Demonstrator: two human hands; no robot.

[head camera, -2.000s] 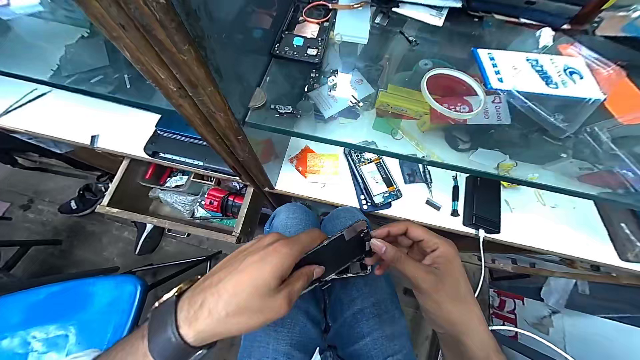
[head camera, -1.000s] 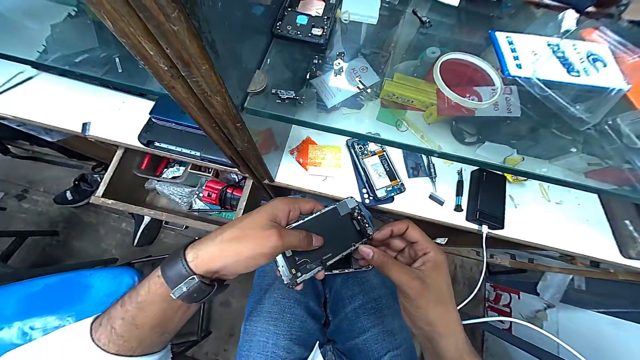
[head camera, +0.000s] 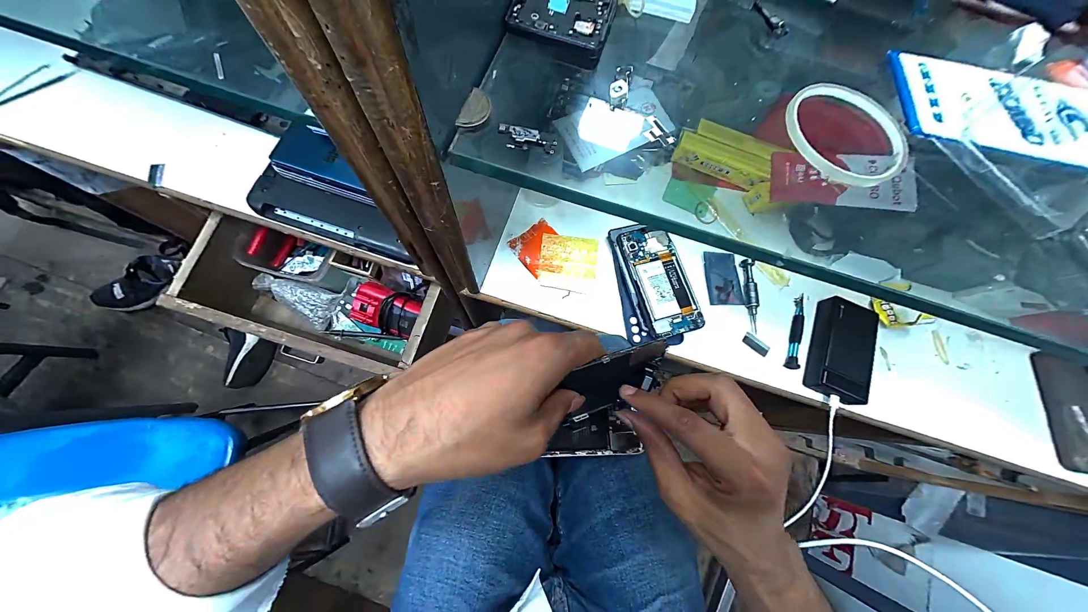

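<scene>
Over my lap, my left hand point(head camera: 484, 399) grips the black screen assembly point(head camera: 608, 382) of a smartphone, thumb and fingers at its left part. The screen assembly is tilted above the phone's open body point(head camera: 586, 435), whose lower edge shows beneath it. My right hand point(head camera: 714, 450) has thumb and index finger pinched at the right end of the two parts, by small metal parts. Whether the fingertips hold a small piece there cannot be told. On the white counter just beyond lies another opened smartphone point(head camera: 659, 280) with its battery and boards exposed.
A screwdriver point(head camera: 796, 331), a brush-like tool point(head camera: 750, 297) and a black power adapter point(head camera: 841, 348) with a white cable lie on the counter point(head camera: 935, 399). A glass shelf edge point(head camera: 765, 272) runs above. At left are an open wooden drawer point(head camera: 280, 327) and a wooden post point(head camera: 382, 144).
The screen assembly, seen broadly face-on one second ago, is now tilted more edge-on, with the phone's body showing below it. My right fingers remain at its right end.
</scene>
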